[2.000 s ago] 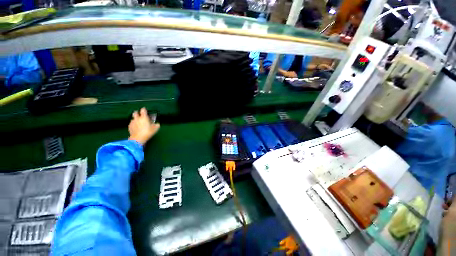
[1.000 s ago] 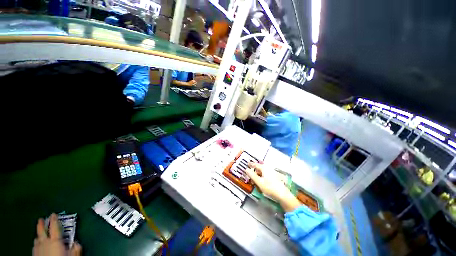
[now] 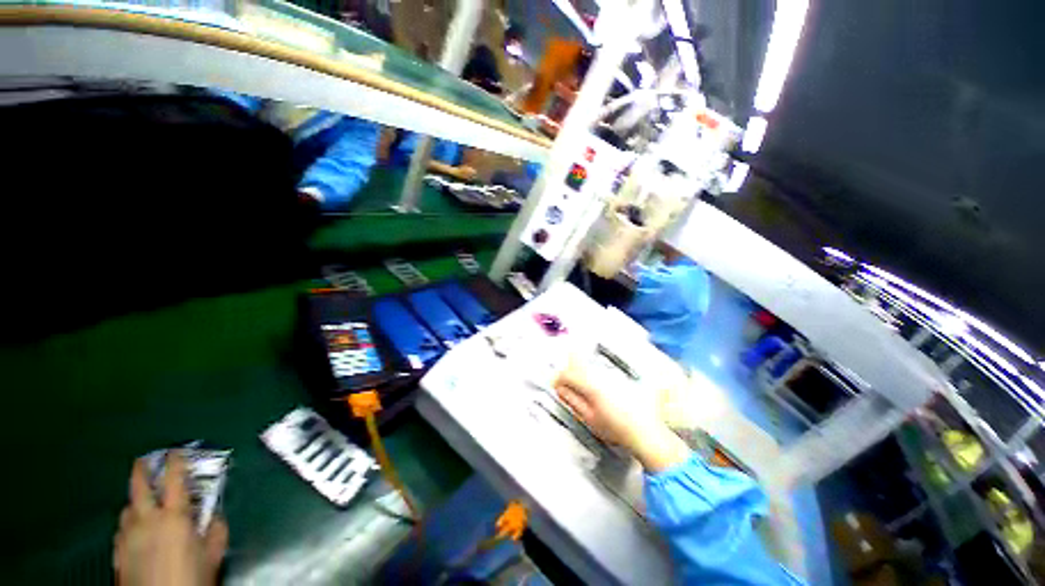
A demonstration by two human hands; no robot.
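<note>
My left hand is at the lower left, with its fingers over a slotted metal plate and its thumb at the plate's right edge. Another slotted metal plate lies loose on the green bench to the right of it. My right hand is over the white work platform, palm down. It is blurred and overexposed; what lies under its fingers cannot be made out. Part of an orange-brown fixture shows beyond my right wrist.
A black pendant with an orange cable and blue panels stand left of the platform. The machine head and control panel rise behind. A raised shelf crosses above the bench. People in blue sleeves are behind.
Since one second ago the view has shifted. My right hand is no longer on the plate in the orange-brown fixture, which no longer shows there. My left hand remains at its plate.
</note>
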